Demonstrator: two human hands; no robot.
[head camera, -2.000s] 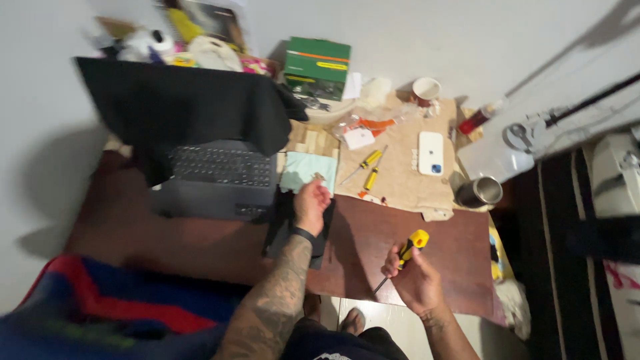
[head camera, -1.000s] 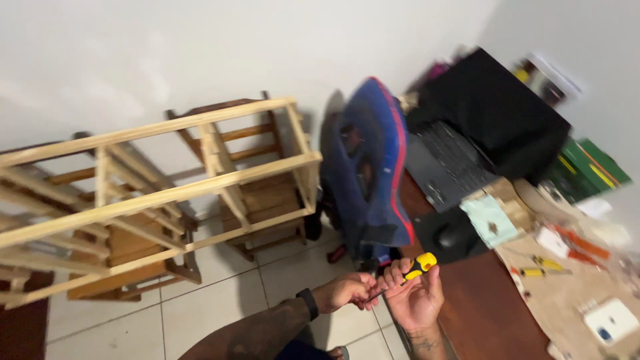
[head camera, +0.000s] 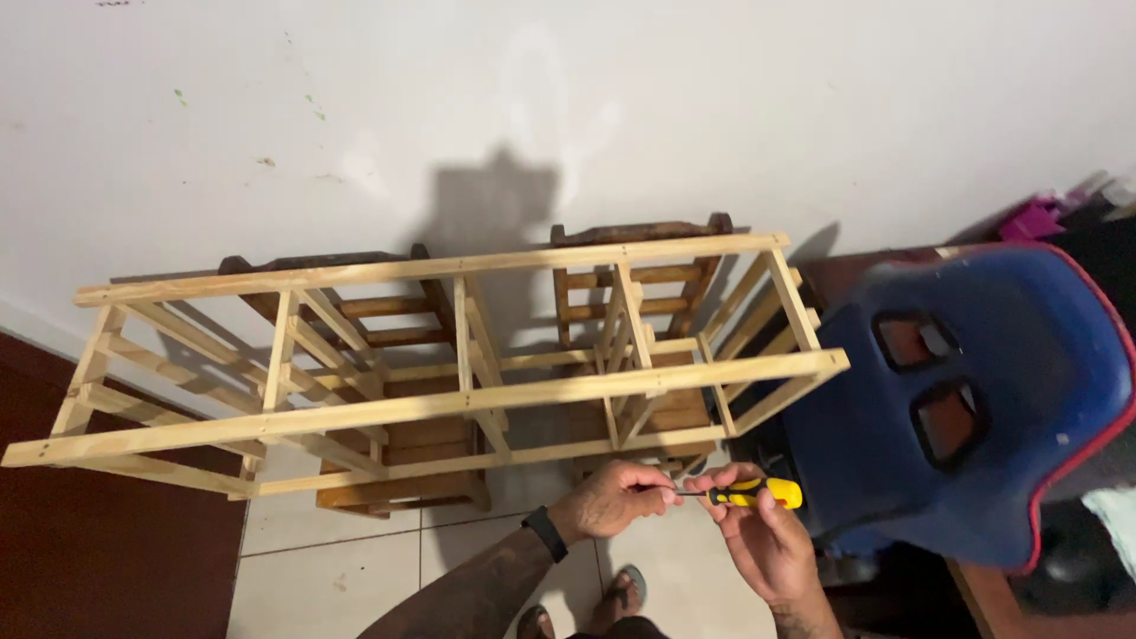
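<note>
My right hand (head camera: 763, 541) holds a screwdriver with a yellow and black handle (head camera: 754, 493), its shaft pointing left. The fingertips of my left hand (head camera: 621, 499) are pinched at the shaft's tip; whether a small part such as a screw is between them cannot be told. Both hands are in front of a long frame of pale wooden slats (head camera: 550, 392), which rests across two brown wooden chairs. My left wrist bears a black band.
A blue gaming chair with red edging (head camera: 985, 399) stands close on the right, beside a desk. The wooden chairs (head camera: 399, 488) are under the frame, near the white wall. A dark reddish-brown surface (head camera: 106, 515) lies at left. Tiled floor shows below.
The view has turned left from the desk to the wooden frame. My hands, apart two seconds ago, have come together at the screwdriver's tip; the screwdriver stays in my right hand.
</note>
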